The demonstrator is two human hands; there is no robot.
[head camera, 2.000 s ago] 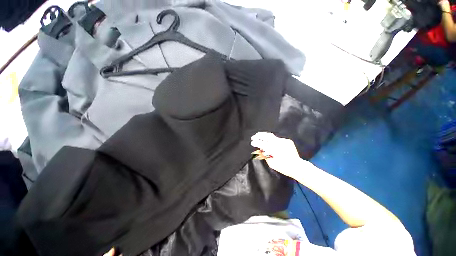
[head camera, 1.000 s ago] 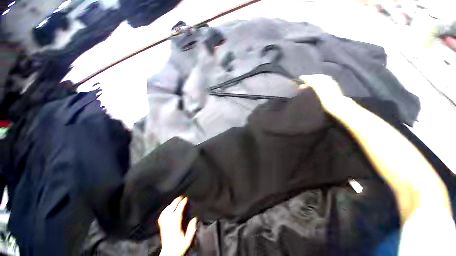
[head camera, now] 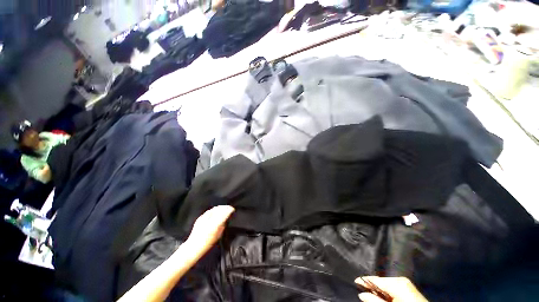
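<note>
The black jacket (head camera: 348,183) lies spread across the front, matte shell above and shiny lining (head camera: 414,259) nearer me. My left hand (head camera: 207,233) pinches the jacket's edge left of centre, fingertips partly hidden. My right hand (head camera: 396,289) is cut off by the bottom edge. It holds one end of a black clothes hanger (head camera: 278,266) that lies low over the lining, blurred against it. A thin dark reddish thing shows at my right fingers, too unclear to name. A small white label (head camera: 410,219) sits near the lining's upper edge.
Grey jackets (head camera: 354,97) lie behind the black one on the white table (head camera: 198,115). Dark navy garments (head camera: 124,159) are piled at left. A thin brown rod (head camera: 218,84) runs behind. A person (head camera: 41,153) is at far left; clutter stands at back right.
The hanger has left the grey jackets and is over the lining. My right hand has come down towards me with it. My left hand has moved up onto the jacket's edge. The view has shifted.
</note>
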